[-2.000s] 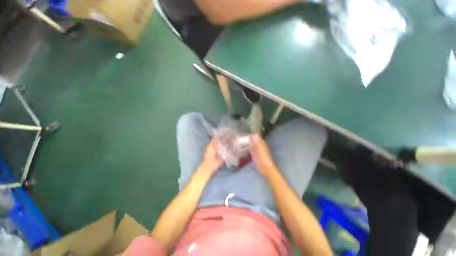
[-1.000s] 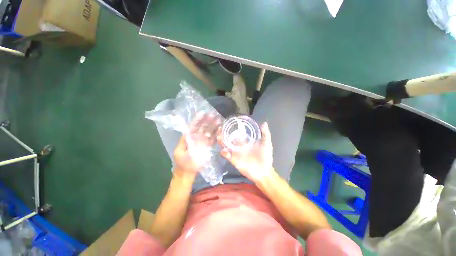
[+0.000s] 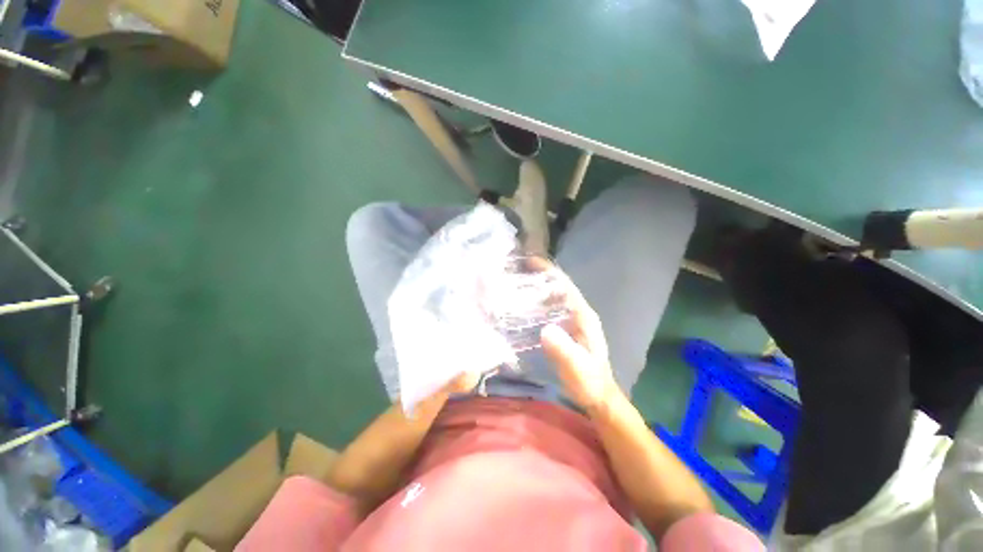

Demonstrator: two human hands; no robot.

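A clear plastic bag (image 3: 442, 307) is spread over my lap, glossy and crinkled. My left hand (image 3: 458, 386) is mostly hidden behind the bag's lower part and holds it. My right hand (image 3: 577, 340) grips a clear round part (image 3: 528, 307), seen partly side-on at the bag's right edge. Whether the part is inside the bag or against it, I cannot tell.
The green bench (image 3: 647, 97) runs across the upper right, with a plastic bag (image 3: 778, 19) on it. A blue stool (image 3: 744, 421) and a person's dark-clothed leg (image 3: 846, 377) are at the right. Open carton (image 3: 221, 501) at lower left; another carton (image 3: 178, 32) at upper left.
The hands first held crumpled plastic together, then bag and round part apart. Now the bag is spread wider and meets the part, which has turned from face-on to partly side-on.
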